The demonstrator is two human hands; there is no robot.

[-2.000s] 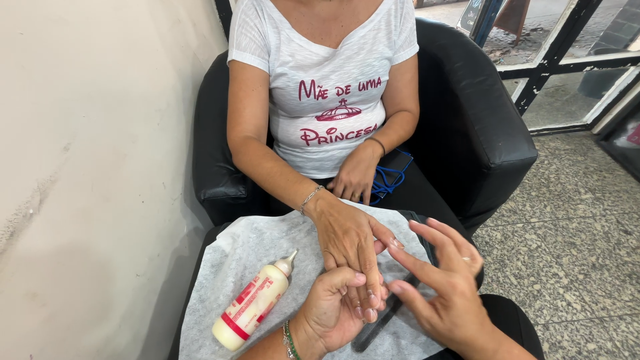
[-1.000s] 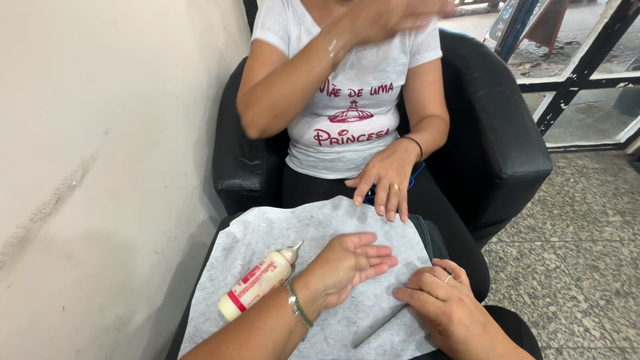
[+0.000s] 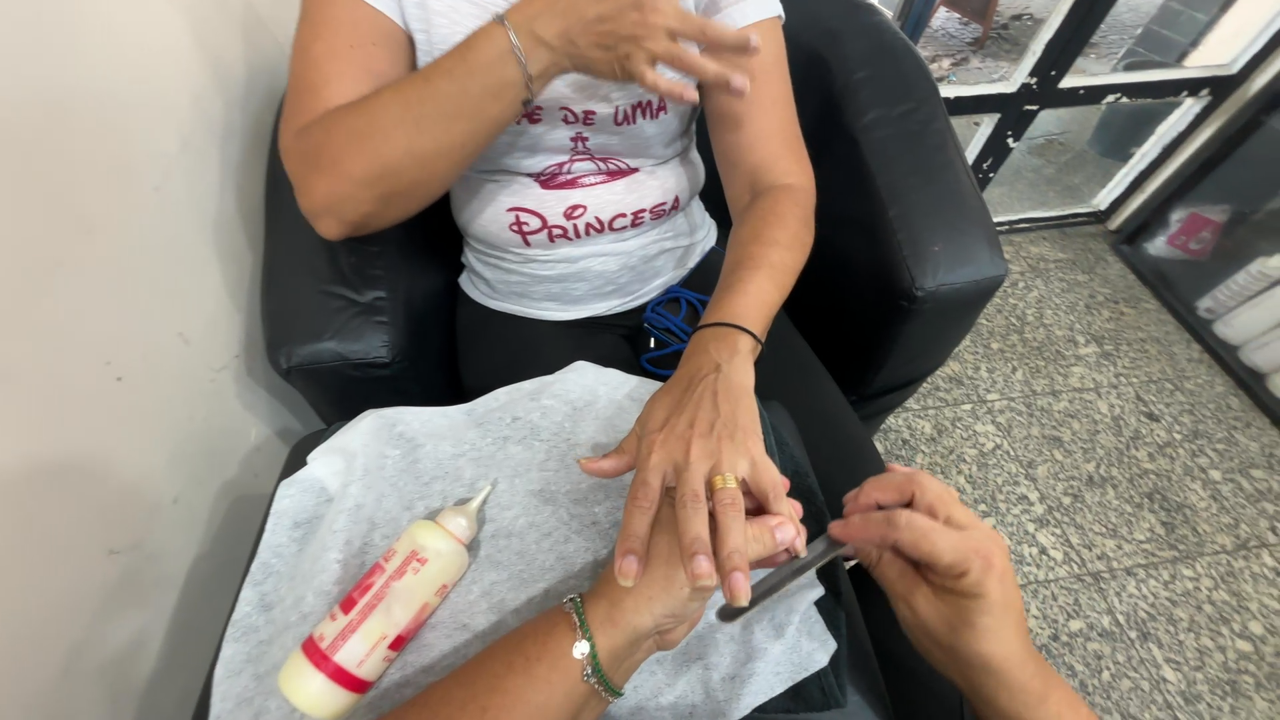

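Note:
My left hand (image 3: 660, 590), with a green bracelet at the wrist, lies under the seated person's ringed hand (image 3: 705, 450) and grips its little finger between thumb and fingers. In my right hand (image 3: 930, 560) is a grey nail file (image 3: 775, 588), held by one end, its strip reaching to the fingertips of that hand. The person's other hand (image 3: 640, 45) is raised before the chest. A squeeze bottle (image 3: 385, 615) of pale yellow liquid, with a pointed nozzle, lies on the white disposable cloth (image 3: 540, 430) to the left of my left hand.
The person sits in a black armchair (image 3: 900, 200). A pale wall (image 3: 120, 300) stands close on the left. A blue cord (image 3: 672, 325) lies at the person's lap. On the right are a granite-patterned floor (image 3: 1080, 440), a glazed door frame and a case with white rolls.
The person's first hand has left my left hand and risen to the chest. My left hand has taken hold of the other hand, and my right hand has lifted the file to its fingertips.

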